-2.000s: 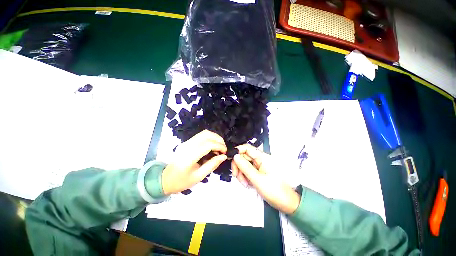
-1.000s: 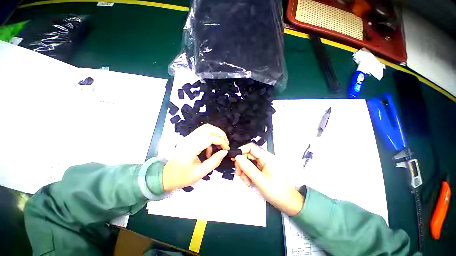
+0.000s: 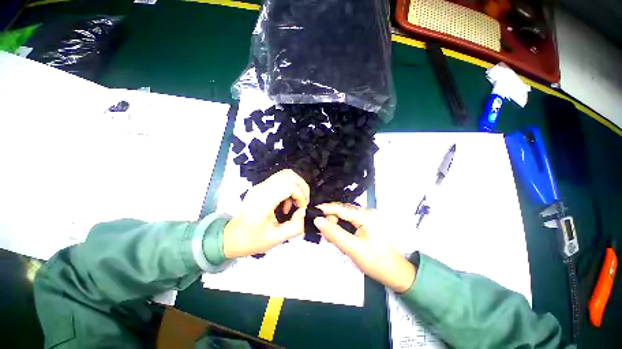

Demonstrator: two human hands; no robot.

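A loose pile of small black parts [image 3: 320,146] lies on a white sheet [image 3: 293,276] in front of me. My left hand [image 3: 273,215] and my right hand [image 3: 358,238] are bare and meet over the pile's near edge. A small black part [image 3: 314,214] is between their fingertips; the right fingers touch it, and the left fingertips are at its left side. Its outline merges with the dark pile behind. The left fingers are curled, and dark pieces show through the gap in them.
A clear bag of black parts [image 3: 327,51] stands behind the pile. A few black pieces [image 3: 119,106] lie on the left sheet [image 3: 102,177]. To the right are a pen [image 3: 445,163], a blue item [image 3: 535,163], a caliper [image 3: 568,235], an orange cutter [image 3: 602,286] and a red-brown tray [image 3: 525,65].
The fingers have shifted slightly around the small black part, and the right fingertips are now a little further over it. The whole view has moved slightly.
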